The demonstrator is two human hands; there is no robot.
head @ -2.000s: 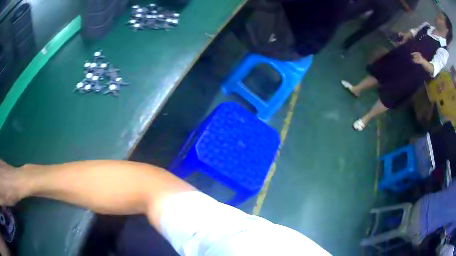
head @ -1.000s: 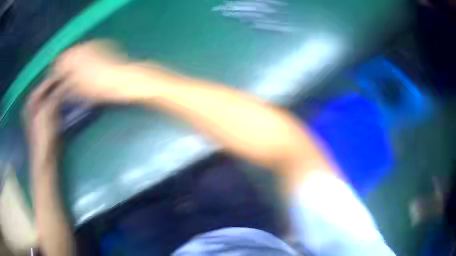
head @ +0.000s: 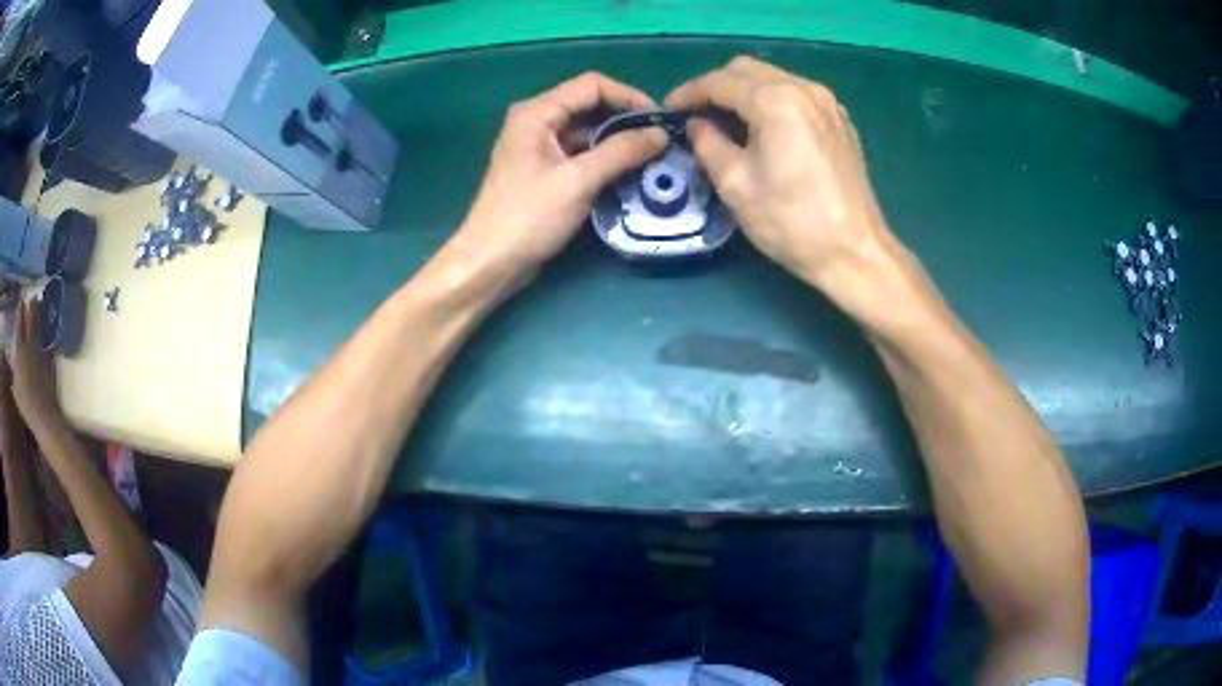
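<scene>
A dark rounded housing with a silver face (head: 662, 215) and a round central hub lies at the back middle of the green bench. My left hand (head: 550, 168) grips its rim from the left, with thumb and fingers at the far edge. My right hand (head: 791, 161) grips the rim from the right, its fingertips close to those of my left hand. A thin dark cord or rim ring (head: 630, 118) shows between the fingertips at the far edge. My fingers hide part of the housing's sides.
A grey-white retail carton (head: 288, 121) with open flaps stands at the back left. Small fittings lie on the pale board (head: 168, 362) and on the bench (head: 563, 362) at right (head: 1150, 288). Another person's arm (head: 74, 496) is at far left. A blue stool (head: 1123, 590) is below right.
The view has swung left and steadied. Both hands are now in full view at the housing; the carton and pale board have come into view, and the person standing across the floor is out of view.
</scene>
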